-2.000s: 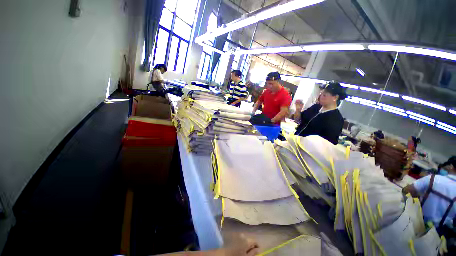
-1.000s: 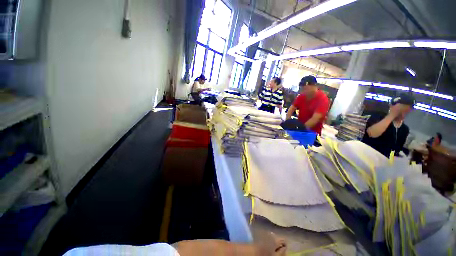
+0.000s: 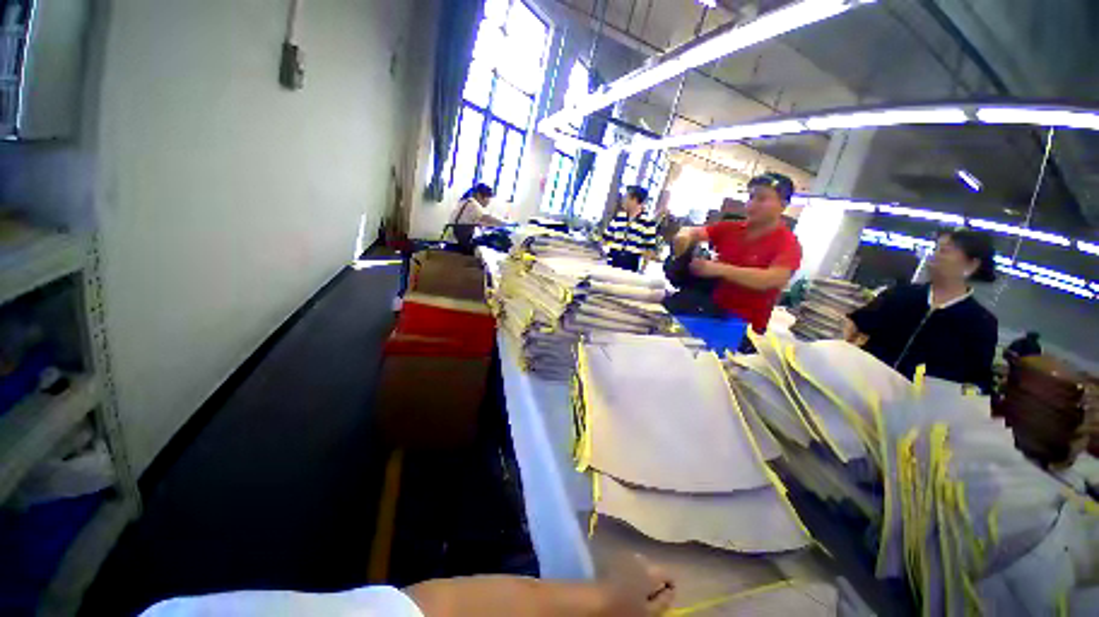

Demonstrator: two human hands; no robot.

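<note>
My left hand [image 3: 636, 587] is at the bottom edge of the picture, partly cut off and blurred. It lies at the near end of a pale grey-beige panel [image 3: 759, 597] with a yellow strip beside the fingers; whether it grips anything is unclear. My right hand is not in view. Just beyond, two overlapping panels [image 3: 663, 416] with yellow side edges lie on the table.
Fanned panels [image 3: 952, 494] with yellow edges stand at right. A panel stack [image 3: 579, 295] and a blue bin [image 3: 713, 329] are farther off. Red and brown boxes [image 3: 440, 325] stand left of the table edge [image 3: 542, 482]. Shelves stand at far left. Several people are beyond.
The view has turned left, bringing in shelves and my white sleeve. The person in red now holds a dark item raised above the blue bin. The person in black has lowered a hand from the face.
</note>
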